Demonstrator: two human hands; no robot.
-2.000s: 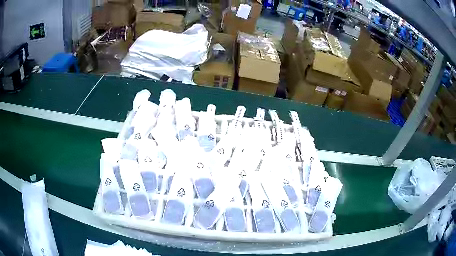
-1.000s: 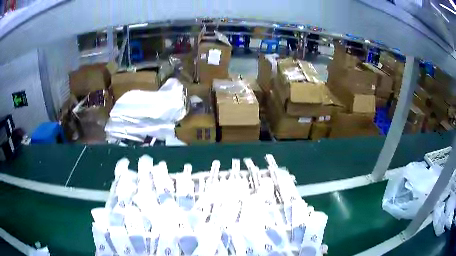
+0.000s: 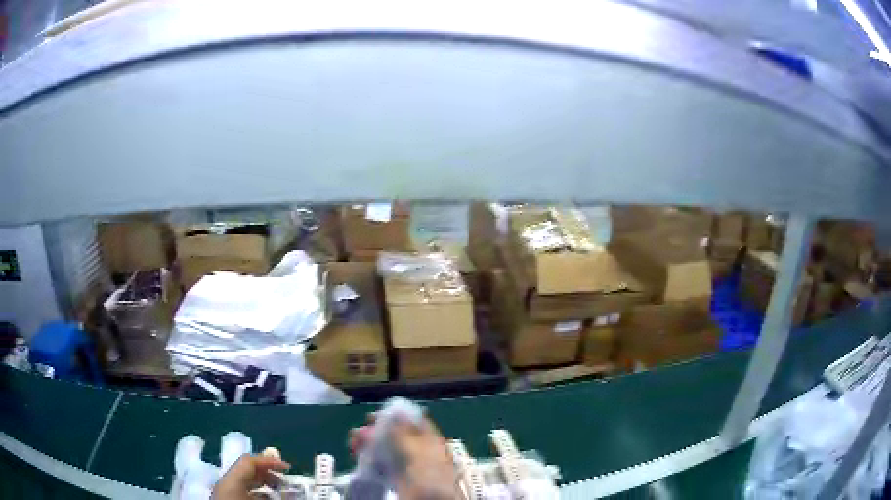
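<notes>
The tray's top edge (image 3: pixel 547 473) and the tips of slim white units (image 3: pixel 505 457) show at the bottom edge; the rest of the tray is cut off. My right hand (image 3: pixel 427 457), blurred, is raised over the tray's middle and is closed around a whitish, translucent-looking bagged unit (image 3: pixel 393 430). My left hand (image 3: pixel 246 476) is low at the tray's left part, cut off by the bottom edge. Its fingers are curled near a pale tip; I cannot tell whether they grip it. Rounded white bagged tips (image 3: pixel 234 451) stand left of it.
A wide grey metal shelf (image 3: pixel 440 127) crosses overhead, with a slanted post (image 3: pixel 772 332) at the right. A crumpled clear plastic bag (image 3: pixel 806 444) lies by the post. Beyond the green belt (image 3: pixel 625 420) are open cartons (image 3: pixel 430 312), a white sheet heap (image 3: pixel 249 317) and a blue stool (image 3: pixel 63 349).
The view has tilted up, so the tray has dropped to the bottom edge and the shelf fills the top. Both hands have come into view, my right hand with a bagged unit.
</notes>
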